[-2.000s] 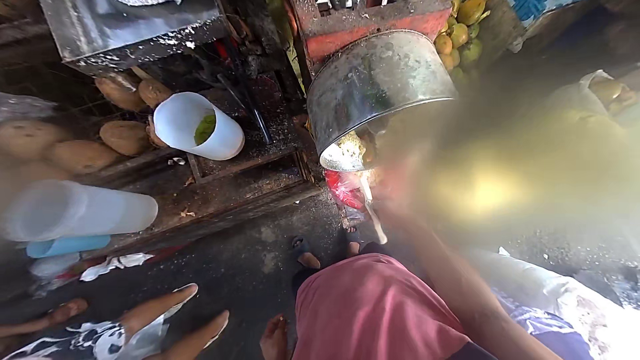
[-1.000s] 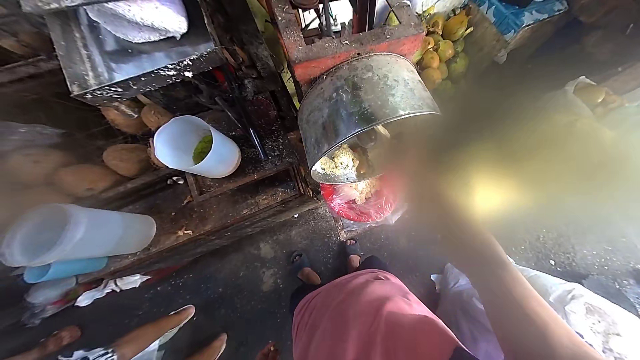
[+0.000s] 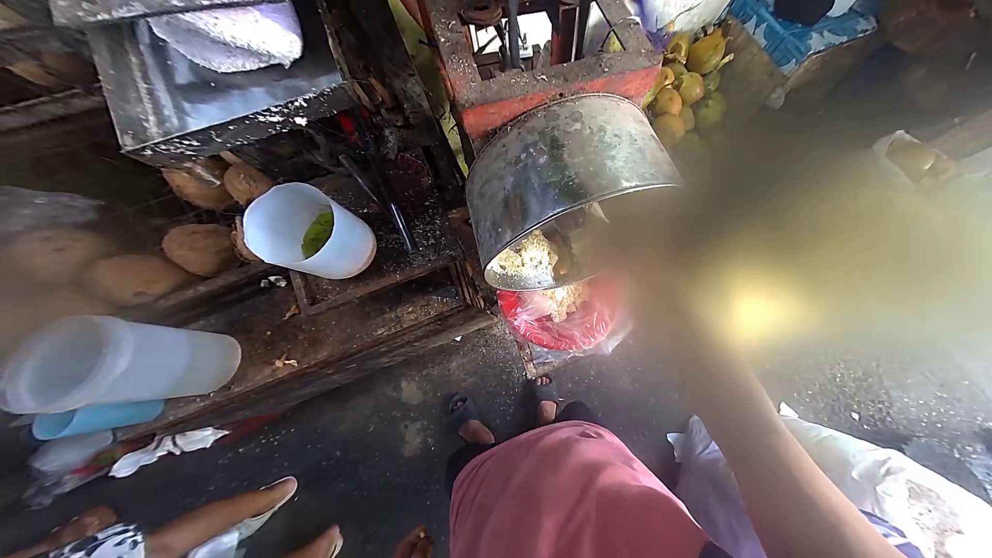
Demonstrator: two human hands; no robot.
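My right hand (image 3: 612, 240), heavily blurred by a smear on the view, is at the right side of the mouth of a tilted metal drum (image 3: 573, 155). A small pale tip shows beside it; its grip is hidden. Pale, crumbly shredded matter (image 3: 527, 260) lies inside the drum's lower lip. Just below, a red basin (image 3: 558, 329) lined with clear plastic contains more of this matter. My left hand (image 3: 415, 542), seemingly, shows only as fingers at the bottom edge, left of the pink shirt; whether it holds anything is unclear.
A white plastic container (image 3: 353, 244) with something green inside stands on the wooden bench (image 3: 372, 333), near husked coconuts (image 3: 198, 248). Another translucent container (image 3: 170, 360) lies to the left. White sacks (image 3: 891, 473) are at lower right. Another person's legs (image 3: 225, 511) show at lower left.
Two seconds ago a pale, stick-like tool hung below the drum's mouth by my right hand; now only a pale tip shows inside. The red basin and shredded matter are more exposed.
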